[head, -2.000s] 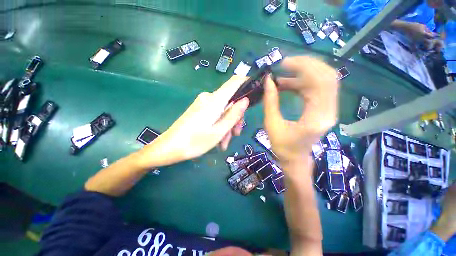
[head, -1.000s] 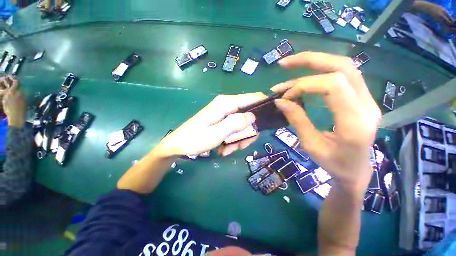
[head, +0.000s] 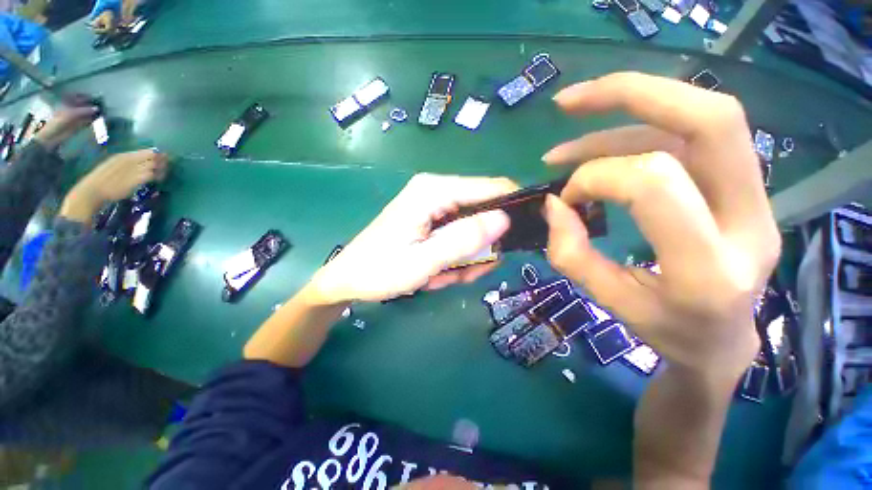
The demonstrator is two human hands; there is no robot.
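My left hand (head: 421,239) holds a black phone housing (head: 535,218) in front of me, thumb on top and fingers beneath. A pale edge shows under the thumb. My right hand (head: 669,230) has its thumb and index fingertips together at the housing's upper right edge, the other fingers spread. Whether anything small is pinched there is hidden. Board-and-screen assemblies (head: 526,340) lie heaped below the housing, with small ring-shaped parts beside them.
Part-built phones (head: 172,249) are heaped at left, where another person's hand (head: 115,184) reaches in. More units, including one board-and-screen assembly (head: 437,99), lie along the back. A blister tray (head: 851,297) and a grey metal support (head: 822,196) stand at right. Blue sleeves show at the edges.
The view has shifted, so the table things sit further right than two seconds ago. Another person's hands have come in at left. My left hand still holds the housing; my right fingertips remain at its edge.
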